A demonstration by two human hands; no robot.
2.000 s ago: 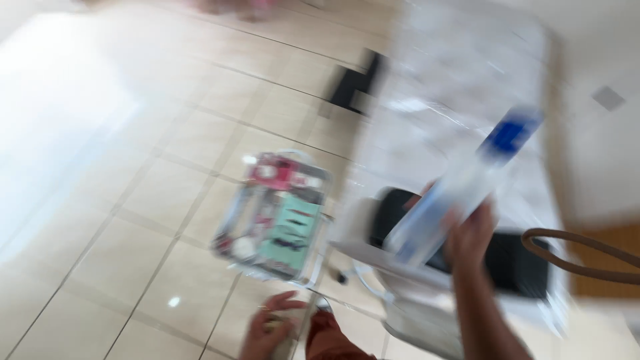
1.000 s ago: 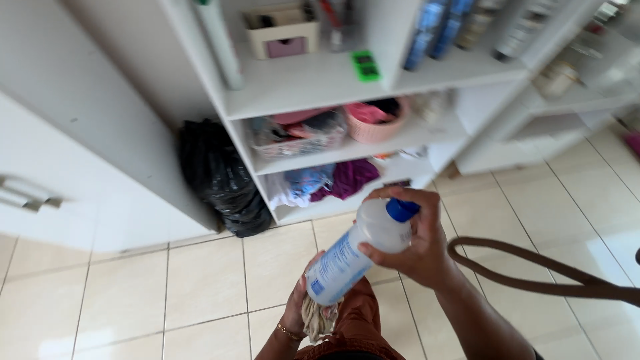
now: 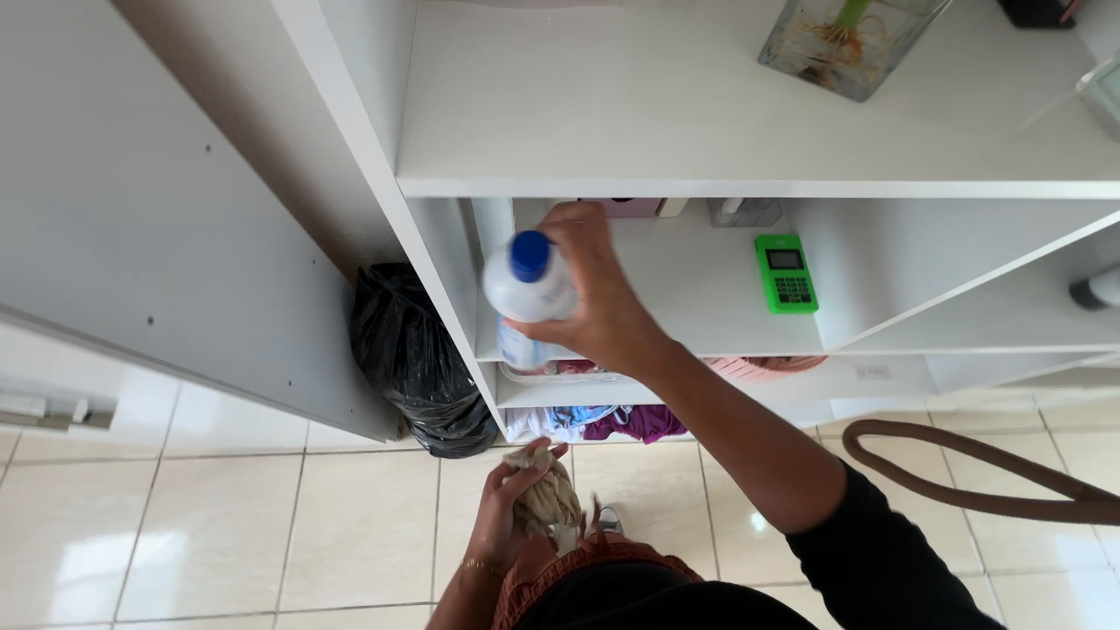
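My right hand (image 3: 604, 293) grips a translucent white plastic bottle (image 3: 525, 297) with a blue cap by its upper part, at the left end of a middle shelf of the white shelving unit (image 3: 700, 188). Its lower part shows below my fingers; whether its base touches the shelf I cannot tell. Low in front of my body, my left hand (image 3: 503, 503) is closed around a crumpled beige cloth (image 3: 549, 497). A green card terminal (image 3: 786, 273) lies on the same shelf, to the right of the bottle.
A black plastic bag (image 3: 416, 359) stands on the floor between the shelving and a white cabinet panel (image 3: 175, 201). A glass vase (image 3: 849, 44) with plant roots is on the upper shelf. Below are a pink basket (image 3: 766, 366) and folded fabrics (image 3: 634, 423). A brown strap (image 3: 971, 468) loops at right.
My right hand has carried the bottle from in front of my body to the shelf. My left hand, which was at the bottle's lower end, is now apart from it with the cloth.
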